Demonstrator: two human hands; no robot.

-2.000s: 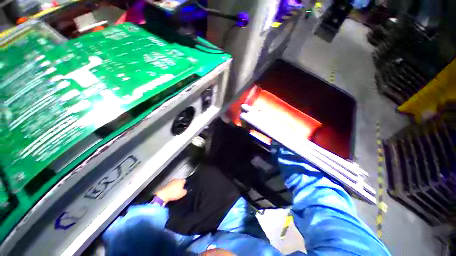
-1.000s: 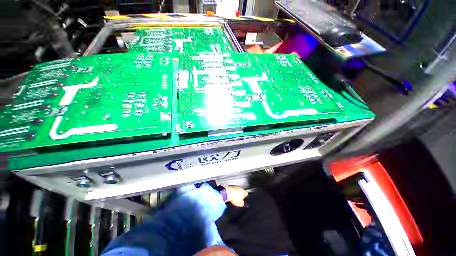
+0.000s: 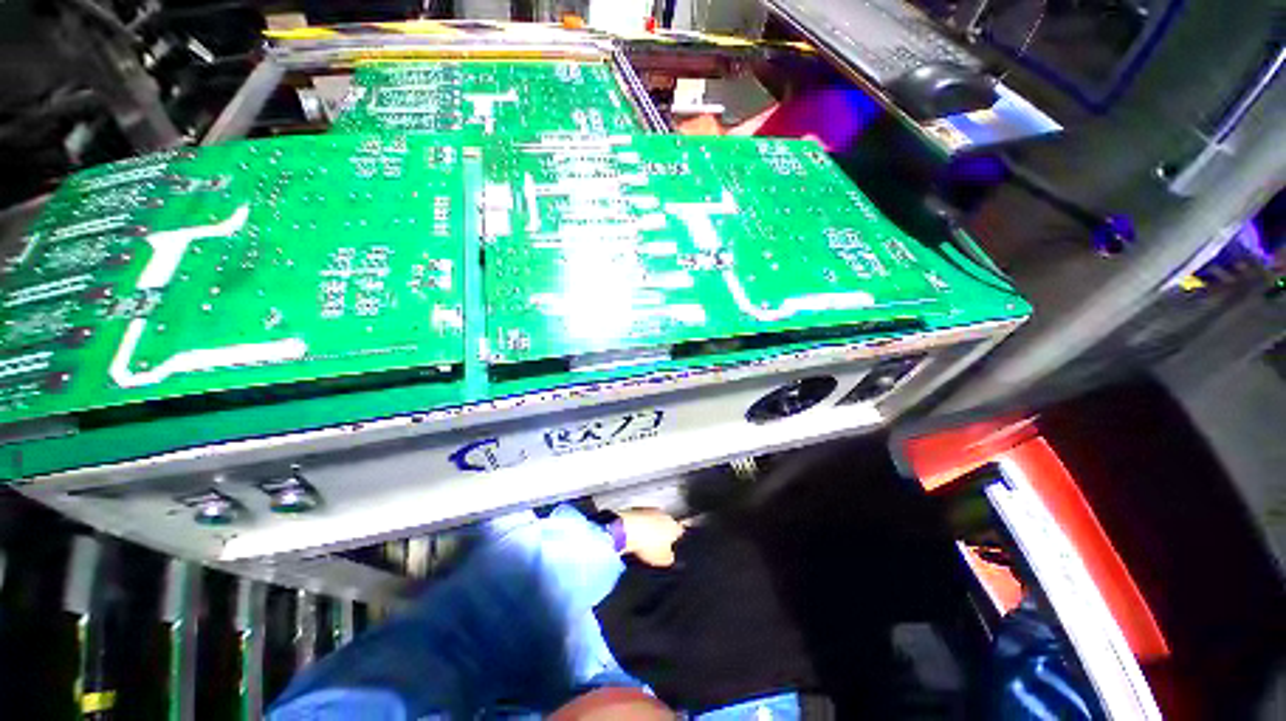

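Observation:
Two large green circuit boards lie side by side on the bench, solder side up. Pale carrier frame bars stand in a black bin with a red-orange inside at the lower right. My left hand is small and blurred below the bench front, over dark material; its grip is unclear. My right hand is not visible; only a dark blue sleeve shows beside the frame bars.
The pale bench front panel has a blue logo, a round black socket and two knobs. Behind, a silver conveyor frame holds another green board. A keyboard and mouse sit on a shelf at the upper right. Metal bars stand at the lower left.
The view has swung from the bin and aisle to the boards on the bench, then shifted slightly. My left hand stays below the bench front. The frame bars remain in the bin.

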